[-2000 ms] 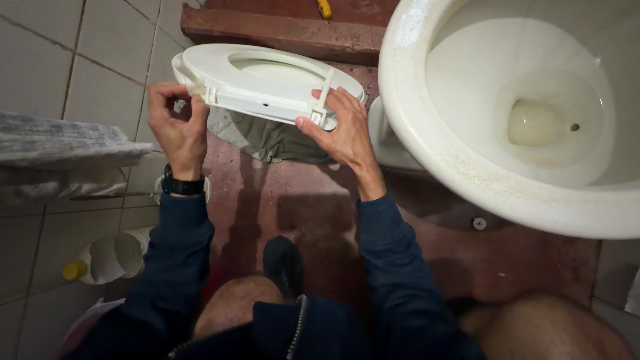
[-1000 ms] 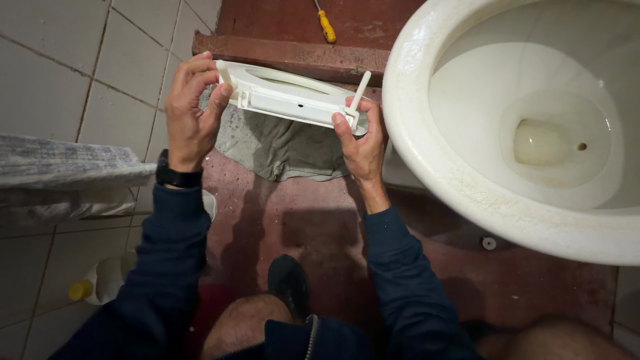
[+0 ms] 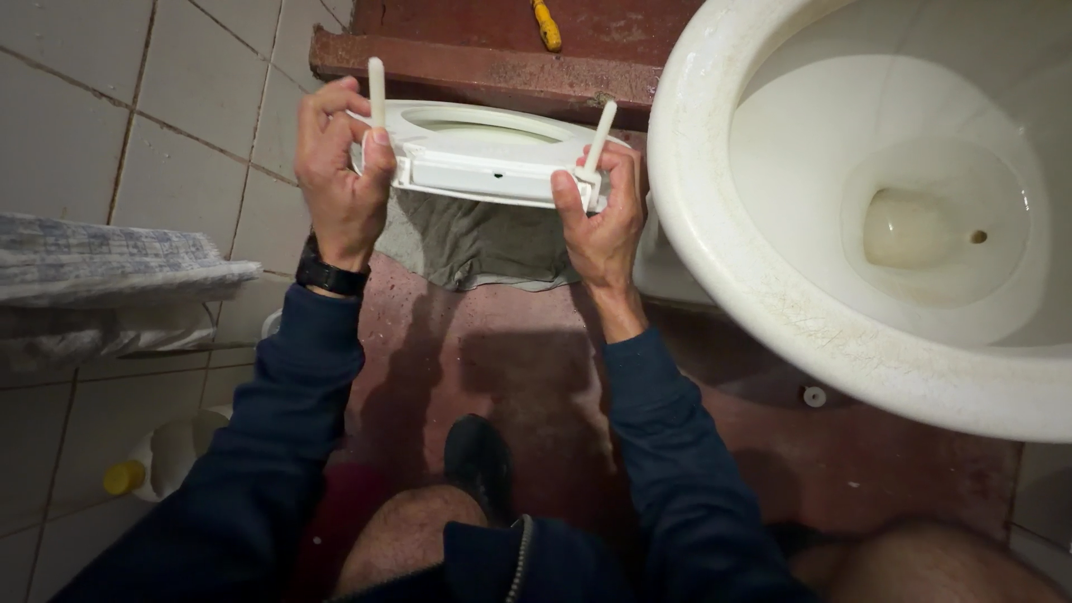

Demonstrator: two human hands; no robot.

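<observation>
A white toilet seat (image 3: 486,159) is held up, hinge edge toward me, above a grey cloth. My left hand (image 3: 343,163) grips its left hinge corner, thumb against an upright white plastic hinge bolt (image 3: 378,94). At the right corner, my right hand (image 3: 607,197) holds the seat with thumb and fingers around the base of a second white plastic bolt (image 3: 600,138), which leans to the right. Beside my right hand is the rim of the toilet bowl (image 3: 695,176). The seat's far side is partly hidden.
A grey cloth (image 3: 481,243) lies on the red floor below the seat. Beyond it are a raised red ledge (image 3: 477,71) and a yellow-handled tool (image 3: 547,27). A white washer (image 3: 813,396) lies below the bowl. Left are a hanging towel (image 3: 109,260) and a yellow-capped bottle (image 3: 163,456).
The left hinge bolt, lying low by my left hand two seconds ago, now stands upright. Both hands still hold the seat.
</observation>
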